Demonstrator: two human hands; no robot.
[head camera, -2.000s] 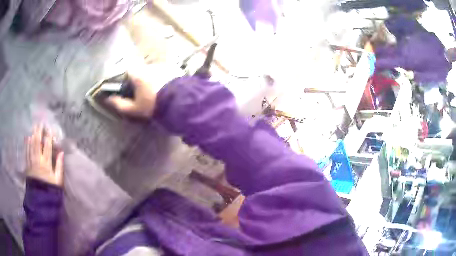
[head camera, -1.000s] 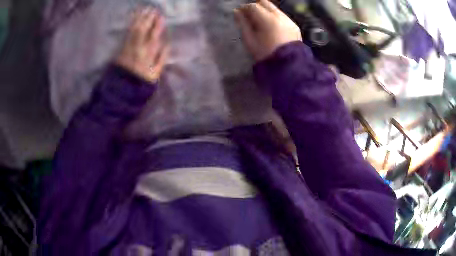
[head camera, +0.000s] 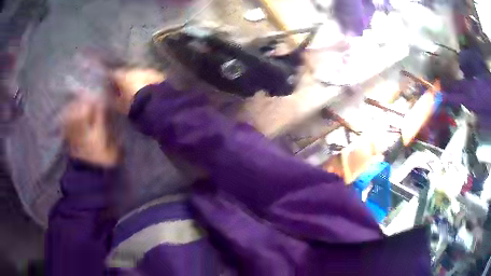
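A pale pinkish-grey fabric piece (head camera: 37, 178) lies spread on the table at the left, its curved edge near the left rim. My left hand (head camera: 90, 129) is on the fabric, blurred. My right hand (head camera: 134, 83) is just beyond and to the right of it, close to it, also blurred. Blur hides the fingers of both and whether they pinch the fabric. The black steam iron (head camera: 231, 67), with a round pale logo, lies on the table right of my right hand, not held.
A yellow-brown stick like a ruler (head camera: 272, 15) lies beyond the iron. Purple fabric (head camera: 352, 15) is at the bright far side. At the right are a blue crate (head camera: 377, 188), wooden stool parts and a person's purple sleeve (head camera: 468, 89).
The view has turned, so the iron shows nearer the middle. My hands have come close together over the fabric. Two seconds ago my right hand held the iron; now it is off it.
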